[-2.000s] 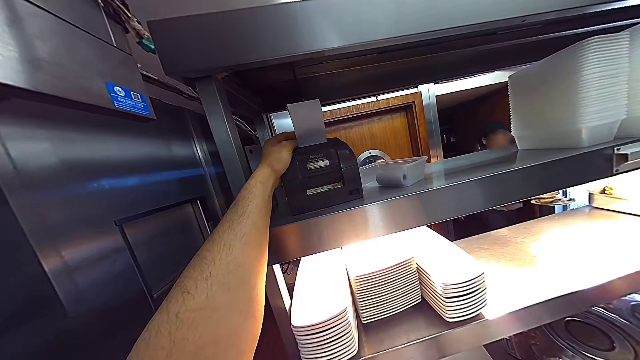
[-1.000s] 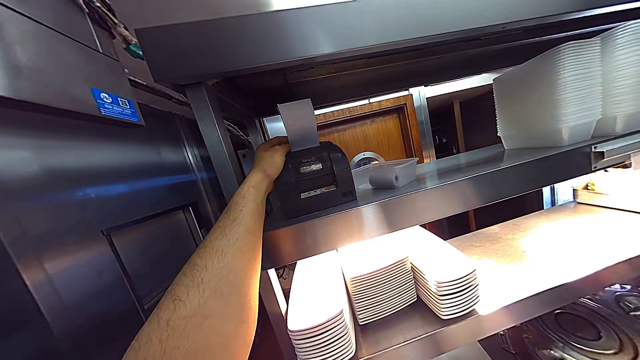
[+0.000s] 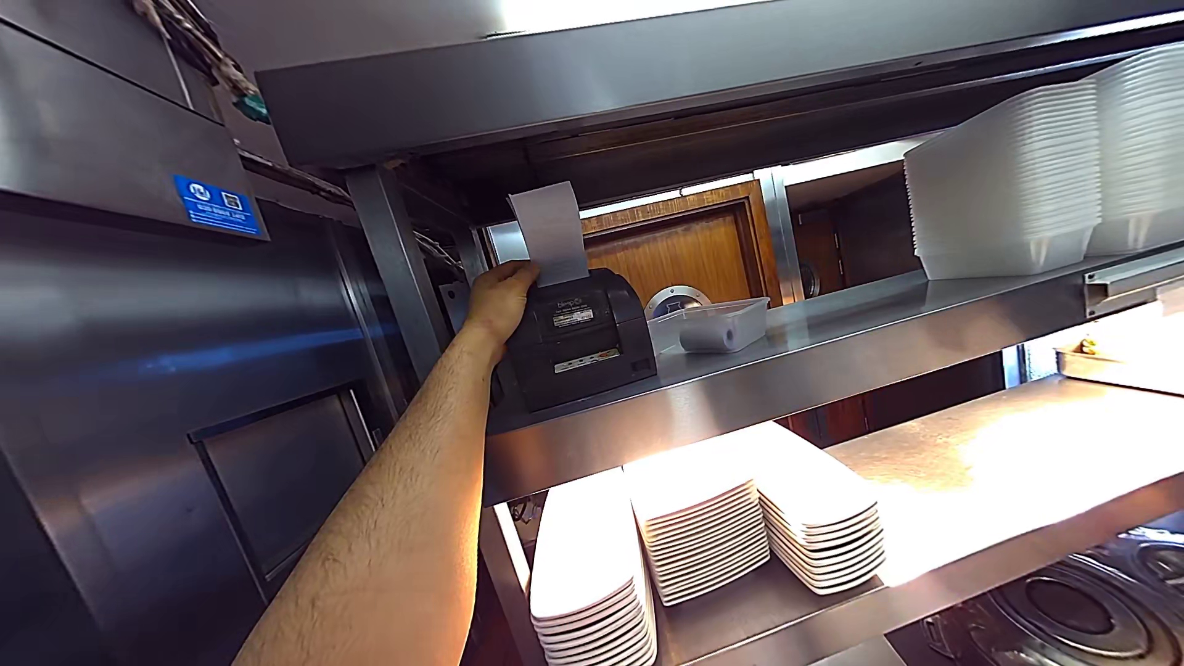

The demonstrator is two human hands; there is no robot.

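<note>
My left hand [image 3: 502,301] reaches up to the upper steel shelf and rests at the top left of a black receipt printer [image 3: 583,338]. Its fingertips are at the lower left edge of a strip of paper [image 3: 551,231] that stands up out of the printer. Whether the fingers pinch the paper or only touch it and the printer cannot be told. Just right of the printer, a clear plastic tub [image 3: 754,321] holds a white paper roll [image 3: 708,333]. My right hand is out of view.
Stacked plastic containers [image 3: 1008,185] stand at the right of the upper shelf [image 3: 795,379]. Below are several white plates in three stacks [image 3: 708,546] on the lower steel shelf [image 3: 1045,555]. A steel post [image 3: 393,268] and steel panel [image 3: 120,388] are at left, burners [image 3: 1064,601] at lower right.
</note>
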